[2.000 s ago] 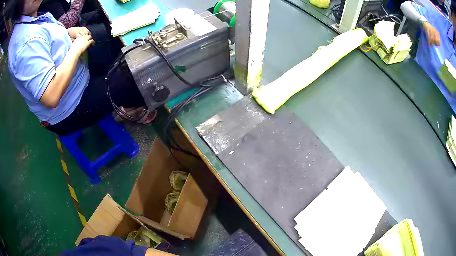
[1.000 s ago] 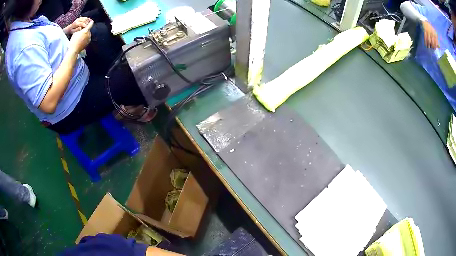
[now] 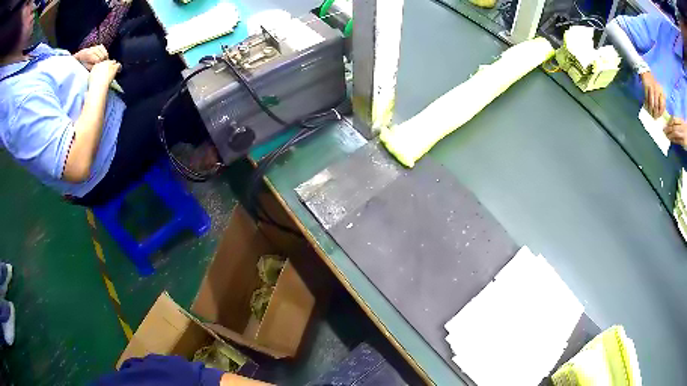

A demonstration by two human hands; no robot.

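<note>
Neither of my hands is in view; only a dark blue sleeve [image 3: 169, 371] with a bit of bare forearm shows at the bottom edge, cut off. A slightly fanned stack of white sheets [image 3: 516, 320] lies flat on the black bench mat [image 3: 422, 241]. A yellow-green stack of bent sheets [image 3: 603, 366] lies beside it at the bottom right, partly cut off by the picture's edge.
A long lime-green roll [image 3: 471, 98] lies on the green belt by a pale post [image 3: 374, 64]. A grey machine [image 3: 271, 94] with black cables stands left. An open carton [image 3: 290, 313] holds crumpled-looking yellowish pieces. Seated persons are at left [image 3: 56, 113] and right [image 3: 655, 60].
The person at left has leaned back and leftward. The person at right now holds a white sheet with both hands. Another person's feet show at the left edge. The stacks have not moved.
</note>
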